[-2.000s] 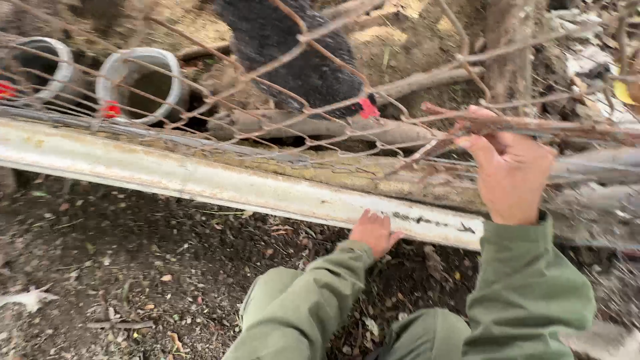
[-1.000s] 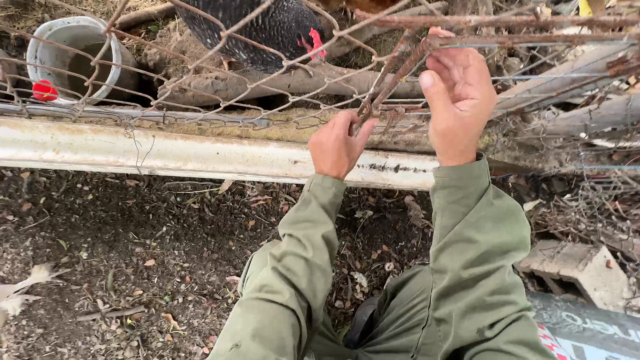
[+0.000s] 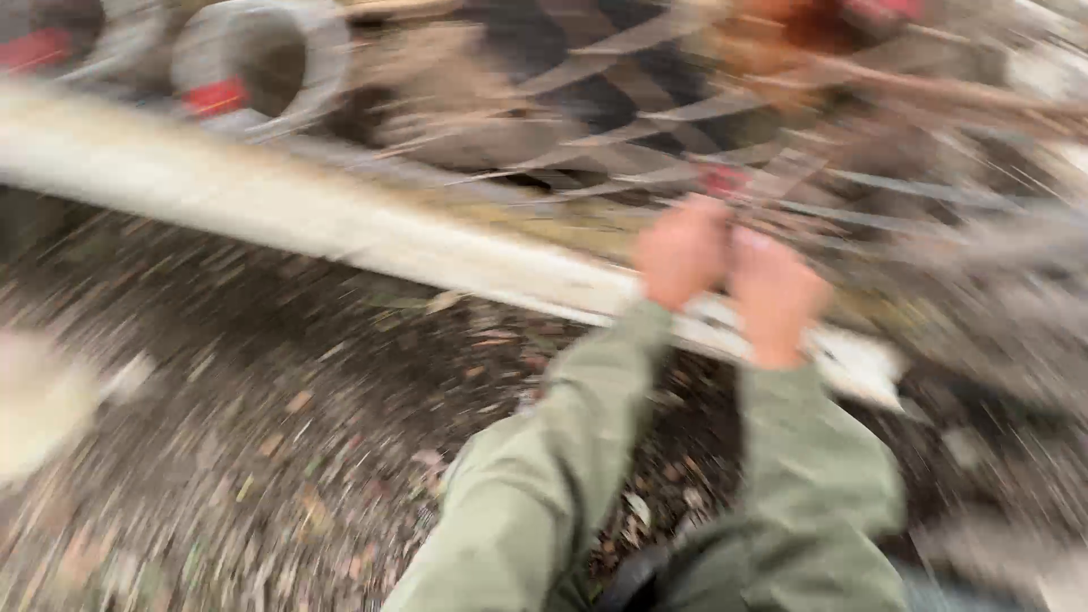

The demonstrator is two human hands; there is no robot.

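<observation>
Motion blurs the whole head view. My left hand (image 3: pixel 682 251) and my right hand (image 3: pixel 775 285) are close together at the lower edge of a rusty chain-link fence (image 3: pixel 595 110), just above the right part of a long white rail (image 3: pixel 340 229). The fingers of both are curled at the wire; blur hides exactly what each one grips. A dark-feathered chicken (image 3: pixel 586 76) is behind the mesh, its red comb (image 3: pixel 722 178) right by my left hand's fingertips. A brown chicken (image 3: pixel 790 34) stands farther back.
Two round pale containers with red parts, one of them a pale bucket (image 3: pixel 263 68), lie behind the fence at upper left. Leaf-strewn soil (image 3: pixel 255 425) spreads below the rail. A blurred pale object (image 3: pixel 42 399) is at the left edge. Branches (image 3: pixel 977 246) cross the right side.
My hands have come closer together, and my right hand is lower, nearer the rail. The brown chicken shows more fully now. The view has swung and tilted.
</observation>
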